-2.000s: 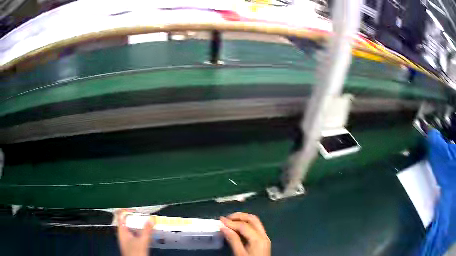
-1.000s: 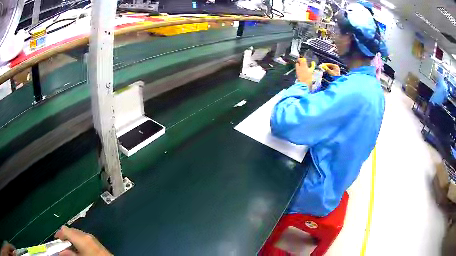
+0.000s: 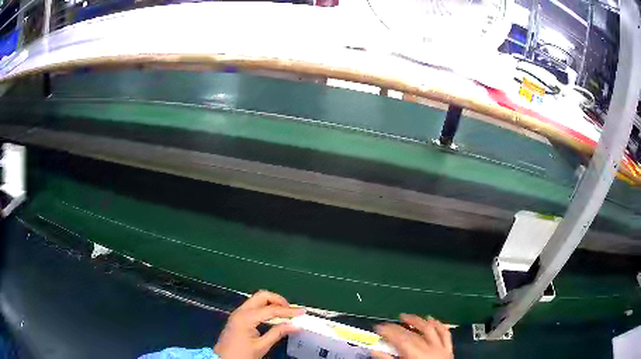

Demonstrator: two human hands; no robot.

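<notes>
A white box (image 3: 327, 345) with small dark print on its face and a yellow-green strip along its upper edge is at the bottom centre, cut off by the picture's edge. My left hand (image 3: 256, 327) grips its left end, thumb and fingers at the top corner. My right hand (image 3: 416, 338) is at its right end, fingers on the upper edge. Both hands look bare. The lower part of the box is out of the picture.
An open white box (image 3: 523, 245) stands on the green belt (image 3: 281, 256), partly behind a pale metal post (image 3: 587, 203). Another white box (image 3: 13, 175) is cut off at the left edge. A wood-edged shelf (image 3: 232, 63) with a fan runs above.
The view has swung back left from the neighbouring worker, who is now out of frame. The post and open box have shifted to the right side. Both hands remain at the held box.
</notes>
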